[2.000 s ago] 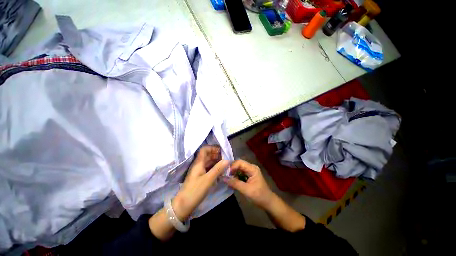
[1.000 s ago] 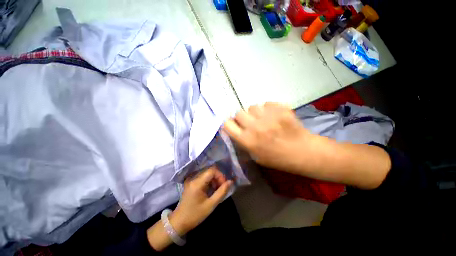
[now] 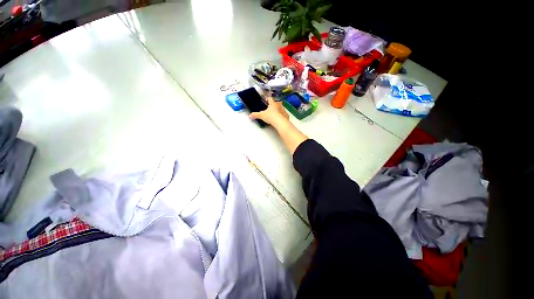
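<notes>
My right hand [image 3: 272,115] reaches far across the table, its fingers at the sides of the black smartphone [image 3: 254,102], whose upper part shows beyond the fingers. The phone lies beside a small blue item [image 3: 235,101]. The light grey-lilac work jacket [image 3: 134,257] lies spread on the table at lower left, with its red-and-white check lining strip [image 3: 50,238], dark piping and a small dark label [image 3: 39,228] showing at the neck. My left hand is not in view.
The pale table [image 3: 175,134] holds a red tray [image 3: 322,82], green box [image 3: 300,105], orange bottle [image 3: 342,93], blue-and-white packet [image 3: 403,95] and a plant [image 3: 298,20]. A red crate [image 3: 442,266] with grey garments [image 3: 439,198] stands at right. More garments [image 3: 14,160] lie at left.
The view has tilted up and shows more of the table. My right hand has moved from the jacket's edge to the smartphone. My left hand has gone out of view.
</notes>
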